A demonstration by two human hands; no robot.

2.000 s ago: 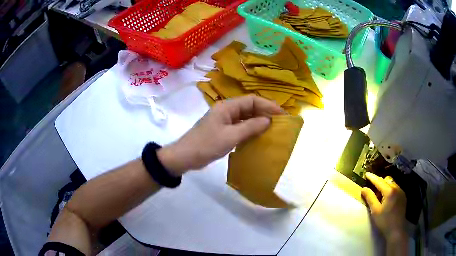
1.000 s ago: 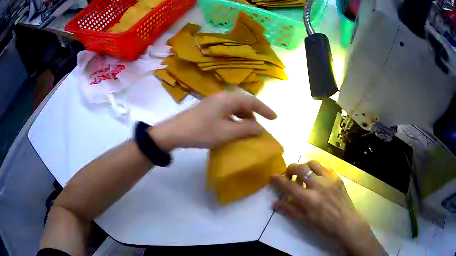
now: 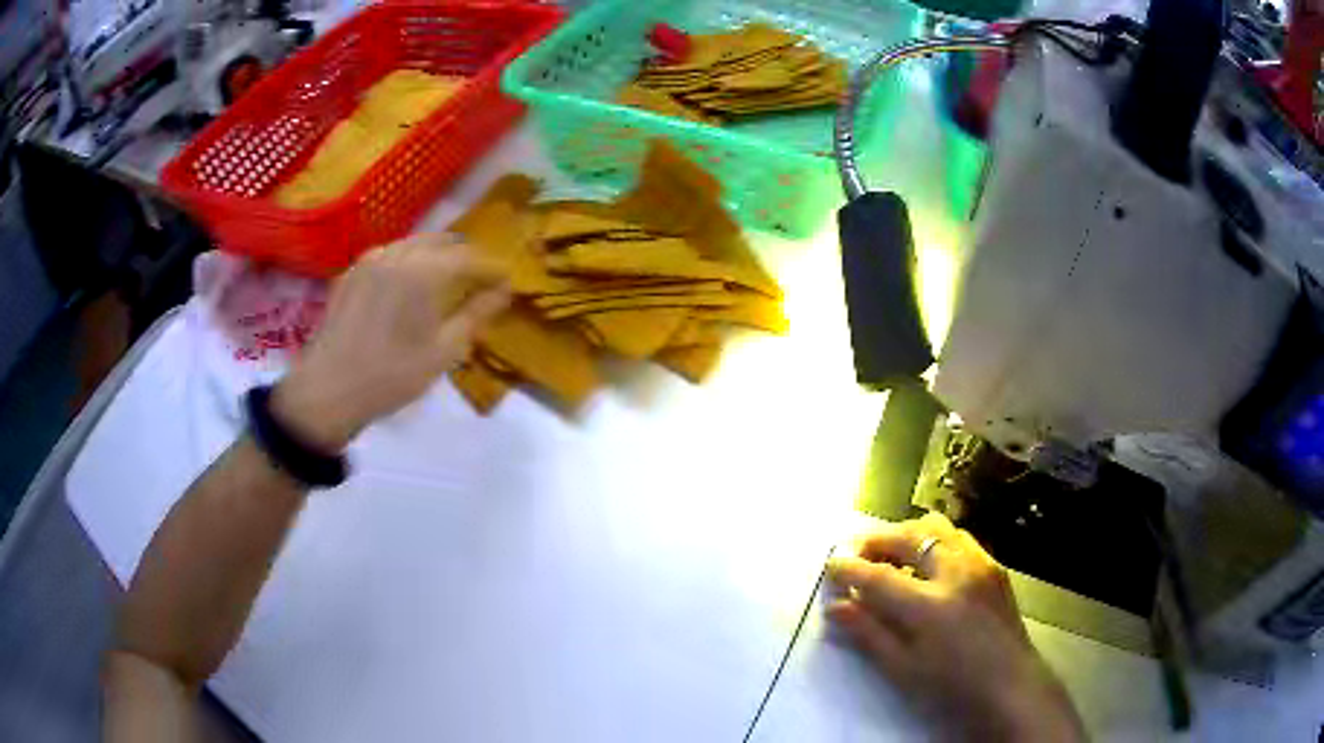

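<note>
A loose pile of mustard-yellow fabric pieces (image 3: 624, 283) lies on the white table behind its middle. My left hand (image 3: 399, 327) is blurred at the left edge of the pile, with its fingertips over the fabric. I cannot tell whether it grips a piece. My right hand (image 3: 937, 602) rests on the table just in front of the sewing machine's needle area (image 3: 958, 465), with bent, slightly parted fingers and no fabric seen in it. The white machine head (image 3: 1111, 276) stands at the right.
A red basket (image 3: 218, 211) with paler yellow pieces is at back left, beside a green basket (image 3: 639, 153) holding mustard pieces. A white plastic bag (image 3: 247, 283) lies partly behind my left hand. A black lamp (image 3: 883, 290) hangs left of the machine head. A green-ended tool (image 3: 1173, 690) lies at right.
My left hand has moved left and back to the pile. The mustard piece that was between my hands no longer shows there. My right hand stays near the machine, and the view has shifted.
</note>
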